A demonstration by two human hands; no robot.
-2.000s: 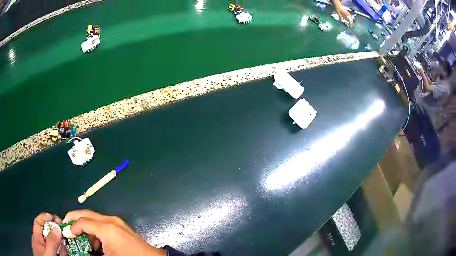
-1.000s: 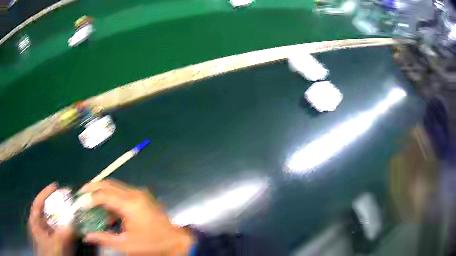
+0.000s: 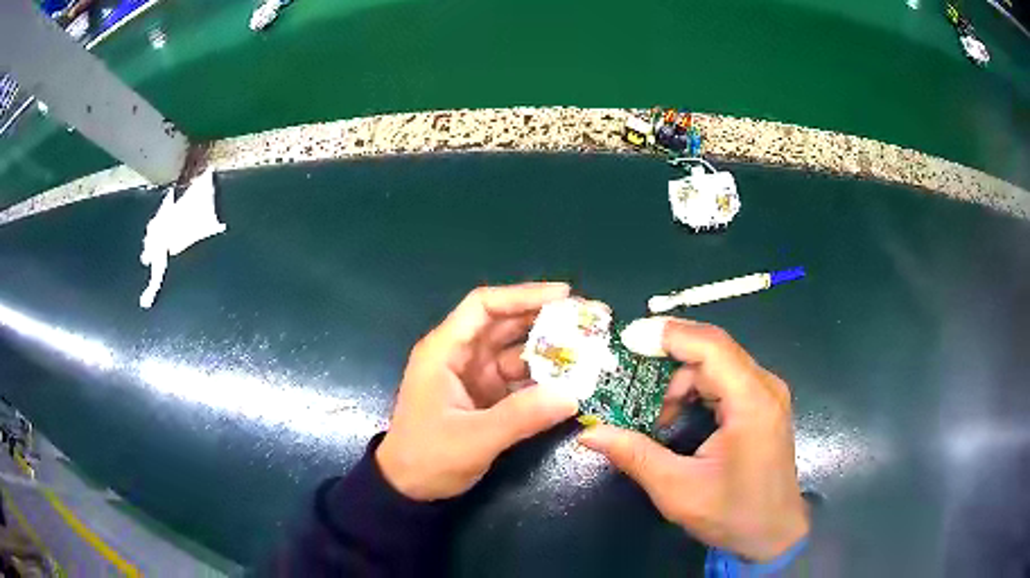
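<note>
My left hand [image 3: 474,390] holds a white plastic housing [image 3: 568,348] by its edges, its face with brass-coloured contacts turned up. My right hand [image 3: 723,423] holds a green circuit board [image 3: 628,390] between thumb and fingers, small parts showing on it. A whitish finger cot [image 3: 644,336] covers a right fingertip. Housing and board are side by side with their edges meeting; whether they are joined there cannot be told. Both are held above the dark green bench [image 3: 429,226]. A blue band [image 3: 759,565] is on my right wrist.
A cream pen-like tool [image 3: 717,292] with a blue end lies beyond my right hand. Behind it, a wired unit has its white housing [image 3: 705,199] on the bench and its board [image 3: 666,132] on the speckled ledge [image 3: 452,130]. A limp white glove [image 3: 186,226] lies by the metal post [image 3: 102,102].
The view has swung left, bringing the post and white glove in and the hands to mid-picture. The two white parts at the right are out of view. Both hands keep hold of housing and board.
</note>
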